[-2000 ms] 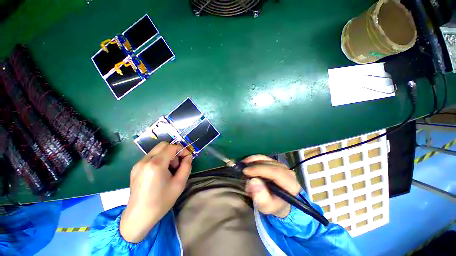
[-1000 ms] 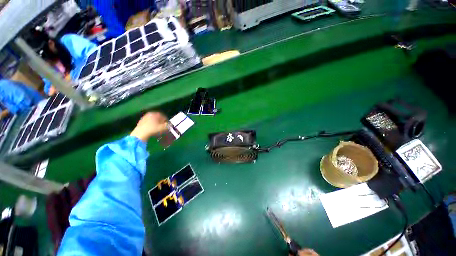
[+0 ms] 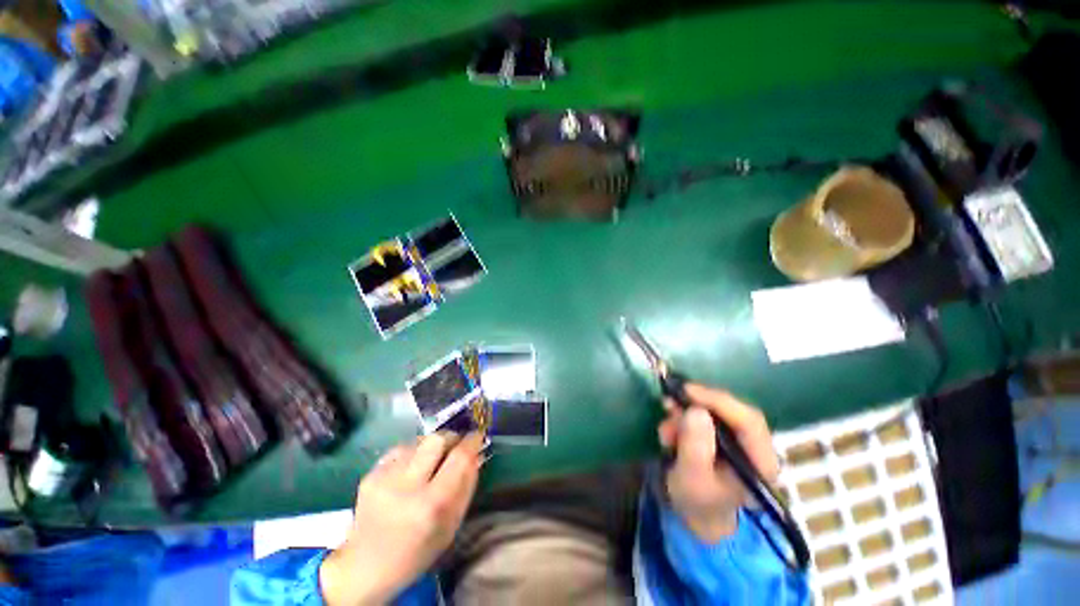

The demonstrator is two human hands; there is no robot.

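My left hand (image 3: 409,515) is at the bench's front edge, its fingertips on the lower left black LCD module (image 3: 448,419) of a near group; the image is blurred there. Other modules of this group (image 3: 518,420) lie beside it, with orange-blue flex parts between them. A second group of LCD modules (image 3: 443,253) lies farther back. My right hand (image 3: 714,456) grips the black soldering iron (image 3: 740,468). Its metal tip points up and left over the bench, apart from the modules. No wire can be made out in my left fingers.
Dark red wire bundles (image 3: 219,367) lie at left. A black fan (image 3: 571,166) stands at the back, with small black modules (image 3: 512,62) behind it. A cardboard tub (image 3: 843,225), white paper (image 3: 827,318) and black soldering station (image 3: 947,136) are at right. A slotted tray (image 3: 870,503) is below the bench edge.
My left hand has come back from the modules at the rear of the bench to the near group. My right hand with the iron shows more fully now. The view has tilted downward.
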